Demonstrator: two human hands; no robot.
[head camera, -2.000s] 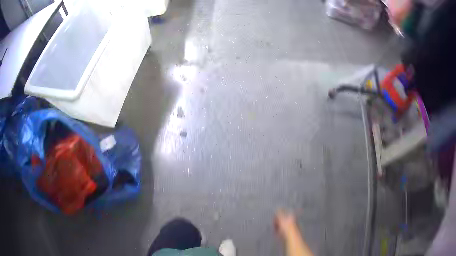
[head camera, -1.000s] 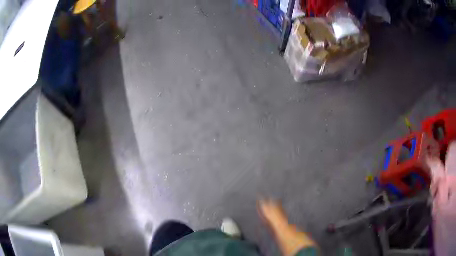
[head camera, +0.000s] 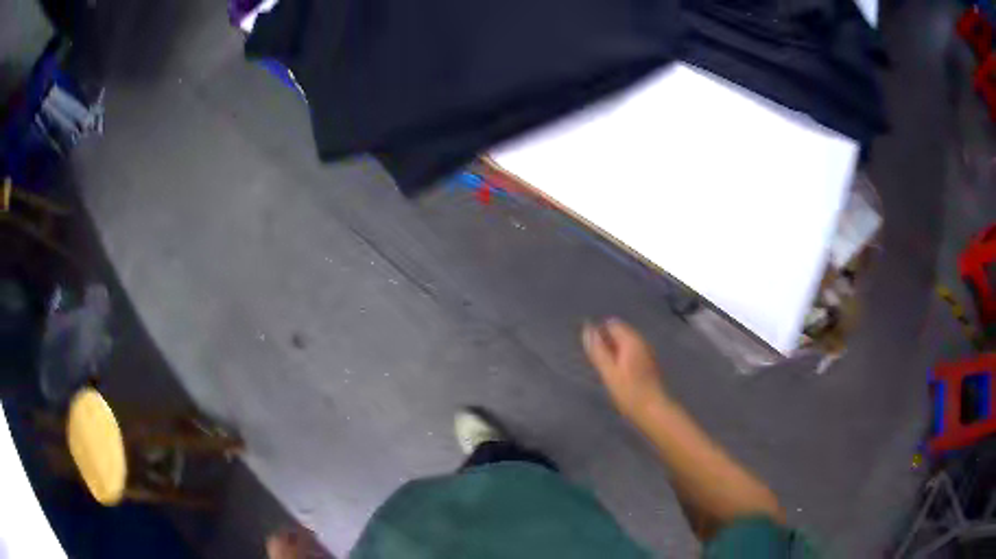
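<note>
Large dark garments (head camera: 470, 66) lie over the white worktable (head camera: 710, 197) at the top of the view. One dark edge hangs past the table's near side. My right hand (head camera: 620, 355) is in front of me, below the table's near edge and touching neither table nor cloth. Its fingers look loosely curled and are blurred; no object shows in it. My left hand (head camera: 293, 544) is a small, blurred part at the bottom edge, mostly cut off.
A round yellow stool (head camera: 96, 445) stands at the left, with a white surface (head camera: 22, 508) at the lower left edge. Red plastic stools (head camera: 963, 402) are at the right edge. A plastic-wrapped box (head camera: 846, 268) shows beyond the table's right end. Grey floor (head camera: 273, 284) lies between.
The view has turned and moved forward; the white table with dark garments has come into view. The white tubs and blue bag have left it. My right arm reaches further into view, and part of my left hand shows.
</note>
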